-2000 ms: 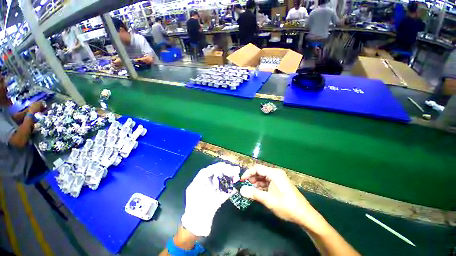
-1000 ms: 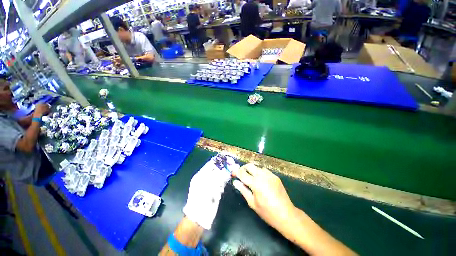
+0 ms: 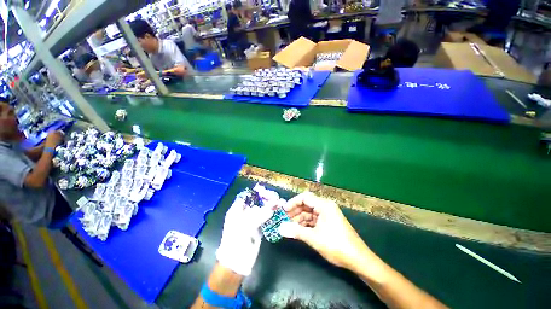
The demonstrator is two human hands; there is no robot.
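My left hand [image 3: 241, 232], in a white glove with a blue wristband, holds a white unit with dark innards [image 3: 255, 198] at its fingertips. My bare right hand [image 3: 320, 226] holds a small green circuit board [image 3: 275, 226] between thumb and fingers, just below and right of the unit. The board's face with small components shows. Wires between unit and board are too small to tell. A single white housing [image 3: 179, 246] lies on the blue sheet [image 3: 199, 187] to the left, near its edge.
Rows of white housings [image 3: 130, 187] and a heap of units [image 3: 90, 154] lie at left. A green conveyor belt [image 3: 393, 163] crosses ahead, carrying a unit [image 3: 291, 114]. A white stick [image 3: 487, 263] lies at right. A person [image 3: 30, 169] sits at far left.
The circuit board, hidden one second ago, now shows again in my right hand, its face turned to view. My hands have shifted slightly. The unit on the belt has moved left.
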